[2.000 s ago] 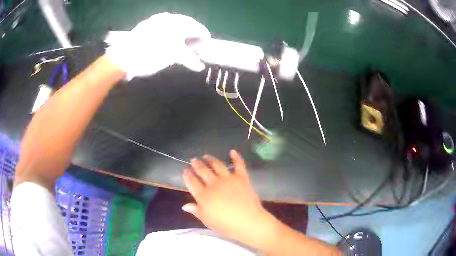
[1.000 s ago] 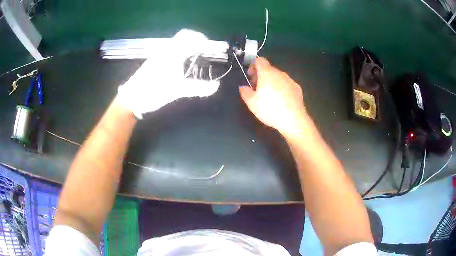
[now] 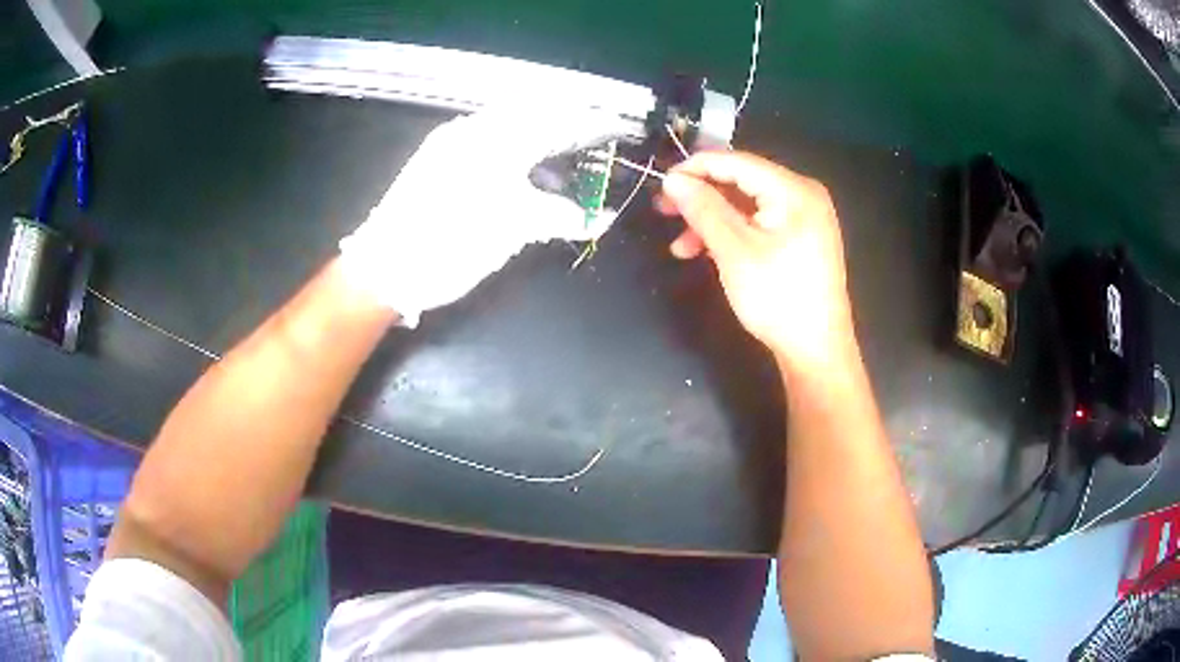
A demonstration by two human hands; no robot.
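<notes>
The long silvery ribbed metal assembly lies across the bench at the top, with a black collar and a short silver motor at its right end. My left hand, in a white glove, holds a small green circuit board upright on edge just below the bar. My bare right hand pinches a thin white lead between thumb and finger, close to the board's right side. Another lead rises above the motor. The lead's end at the board is too small to make out.
Solder spool and blue-handled cutters are at the left. Solder wire crosses the bench. The iron stand with yellow sponge and black soldering station are at the right. A blue-purple crate and green crate are below left.
My right hand has come up from the bench's front edge to the motor, then pinched a lead beside the board. The board, earlier dangling low on its wires, is now in my left hand.
</notes>
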